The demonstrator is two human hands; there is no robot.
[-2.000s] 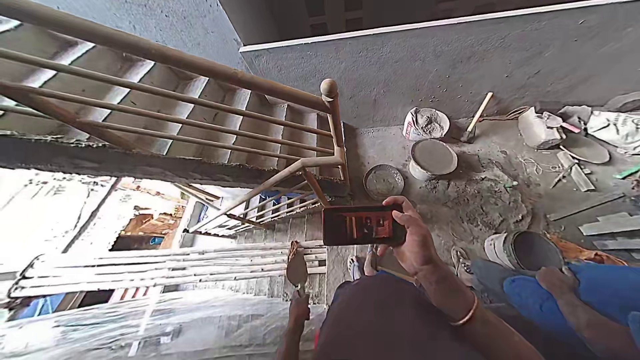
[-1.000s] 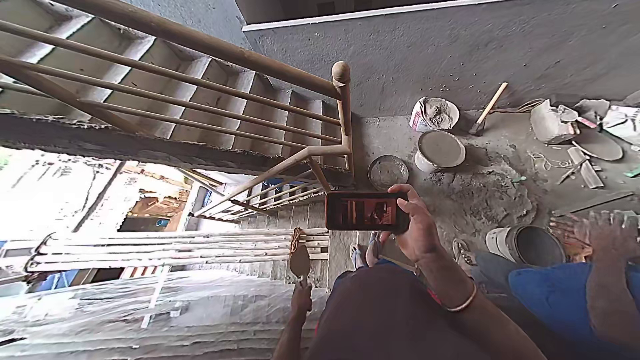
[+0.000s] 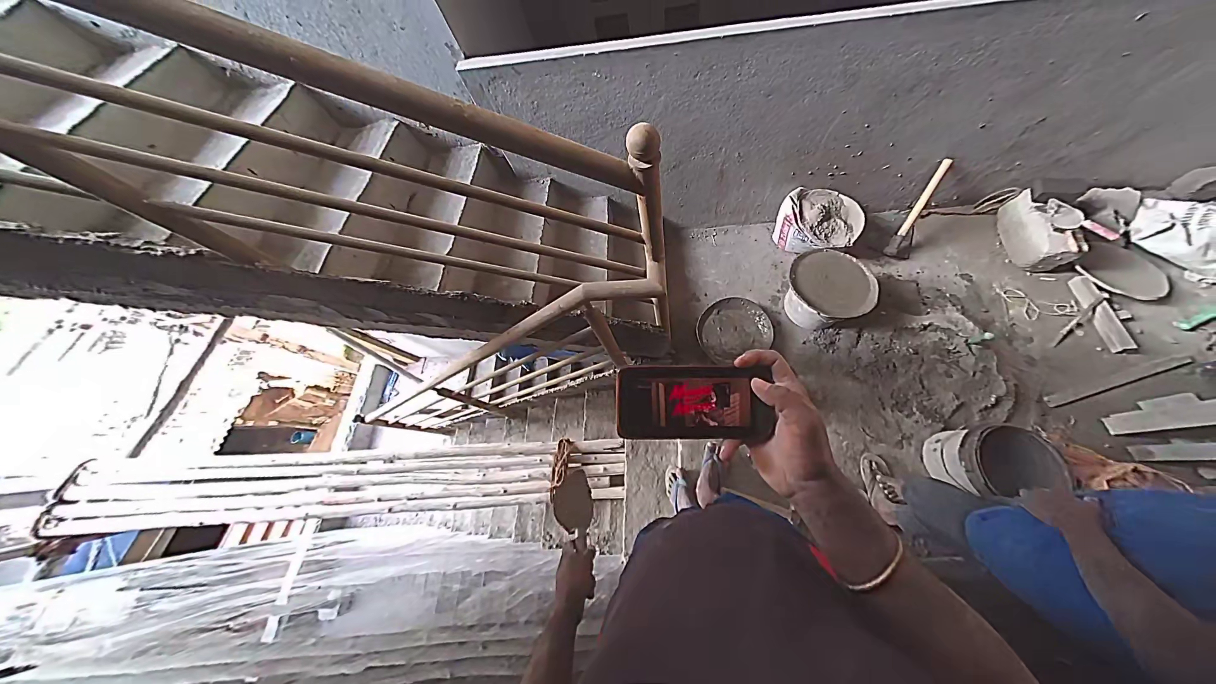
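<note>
My right hand (image 3: 790,427) grips the right end of a smartphone (image 3: 696,404), held sideways in front of me with its screen lit. Low at the centre left, my left hand (image 3: 576,565) is closed on the handle of a trowel (image 3: 572,502), whose blade points away from me over the bundle of pale poles (image 3: 332,475). A bangle (image 3: 882,568) circles my right wrist. Just beyond the phone, a round metal pan (image 3: 735,328) lies on the floor.
A metal stair railing (image 3: 456,204) runs at left. Ahead right stand a mortar-filled bucket (image 3: 832,285), an open sack (image 3: 819,220) and a hammer (image 3: 920,211). A co-worker in blue (image 3: 1054,560) sits at right beside a tipped bucket (image 3: 997,461). Wood offcuts (image 3: 1164,415) lie farther right.
The co-worker's hand, raised and spread over the bucket a second ago, is lowered to the blue clothing. The picture on the phone's screen has changed. Both my hands keep their holds.
</note>
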